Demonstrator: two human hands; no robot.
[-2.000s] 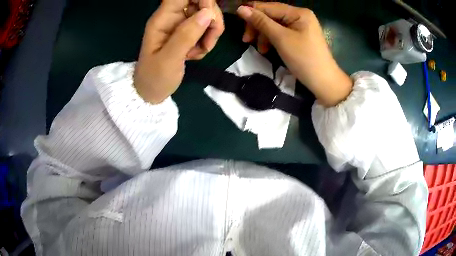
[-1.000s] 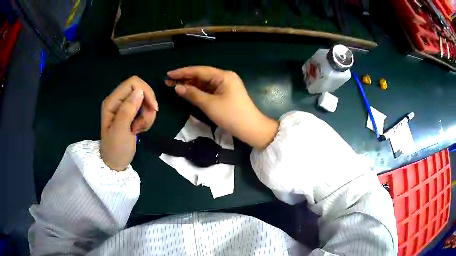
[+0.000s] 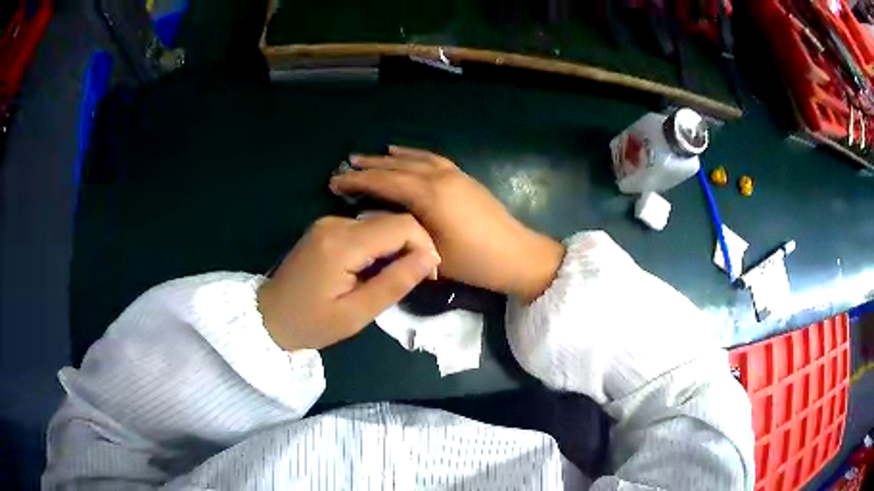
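Observation:
A black watch (image 3: 443, 296) lies on a crumpled white cloth (image 3: 450, 340) on the green bench. My hands cover most of the watch and part of the cloth. My left hand (image 3: 350, 278) is over the left part of the watch, thumb and index finger curled near each other; whether it holds anything is hidden. My right hand (image 3: 436, 206) is just beyond and right of it, palm down, fingers stretched to the left; the two hands overlap or touch. What lies under its palm is hidden.
At the right stand a white bottle (image 3: 657, 151) with a metallic top and a white block (image 3: 653, 210). Beside them lie a blue stick (image 3: 715, 222), small yellow pieces (image 3: 719, 176) and a white label (image 3: 768, 287). A red tray (image 3: 800, 388) is at the lower right; a wooden-edged shelf (image 3: 517, 64) runs behind.
My left hand has moved right, over the watch and against my right hand. My right hand's fingers have spread out from their pinch. The view has shifted slightly.

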